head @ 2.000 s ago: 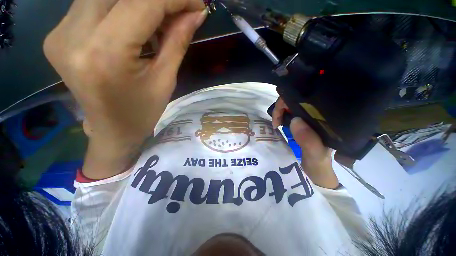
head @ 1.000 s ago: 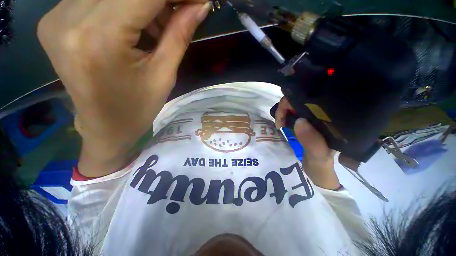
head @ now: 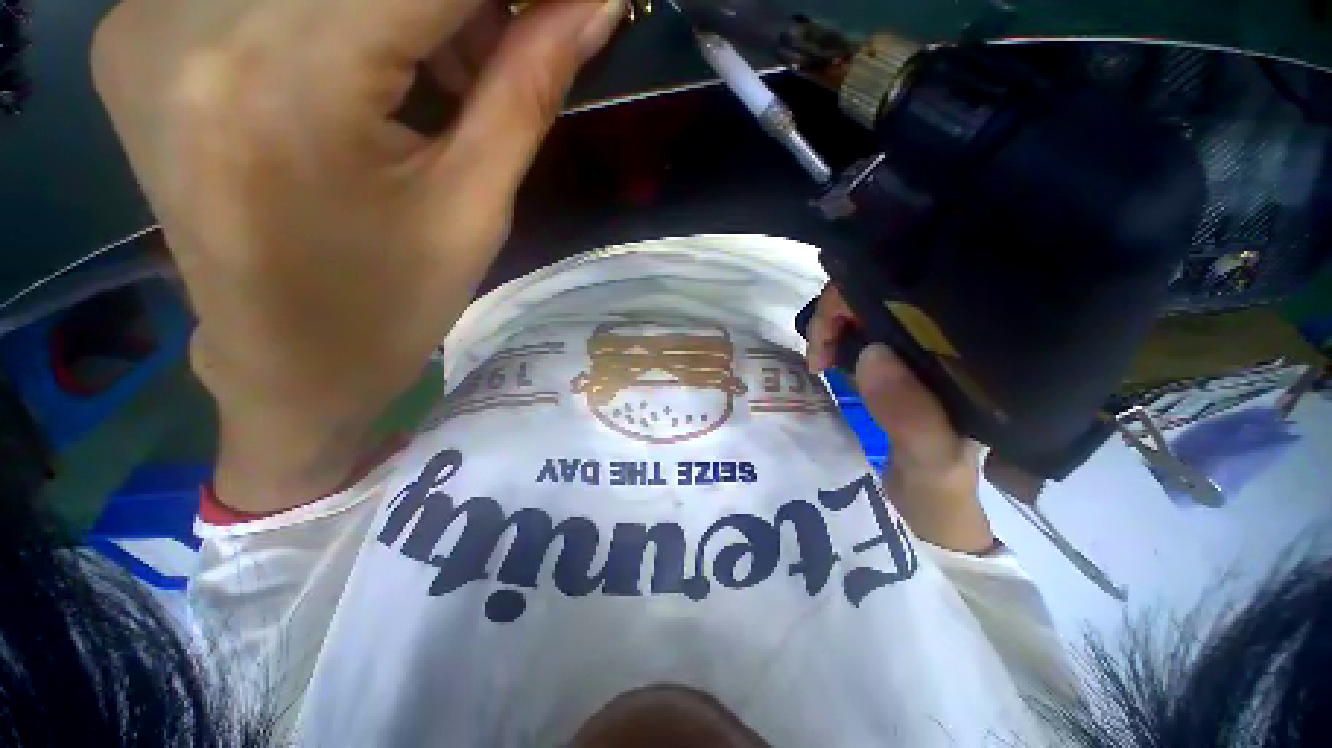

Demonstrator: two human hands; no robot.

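My left hand (head: 336, 205) is large at the upper left. Its thumb and fingertips pinch a tiny part with yellow-gold glints (head: 640, 10), cut by the top edge; its details are too small to tell. My right hand (head: 913, 417) is around the handle of a black soldering gun (head: 1037, 234), mostly hidden behind its body. The gun has a brass collar (head: 881, 78), a dark barrel (head: 782, 37) and a slim white tube (head: 748, 85), pointing up-left towards the pinched part. Whether the tip touches the part I cannot tell.
The dark green bench (head: 643, 66) curves across the top. A black mesh-patterned tray (head: 1242, 205) with a small gold-yellow piece is at the right. Metal brackets (head: 1169, 456) and white paper (head: 1242, 526) lie below the gun. A blue bin (head: 139, 358) is at the left. My white shirt fills the lower middle.
My left hand has shifted a little left and up, with the part nearer the top edge. Compared with two seconds ago, the gun is slightly further right.
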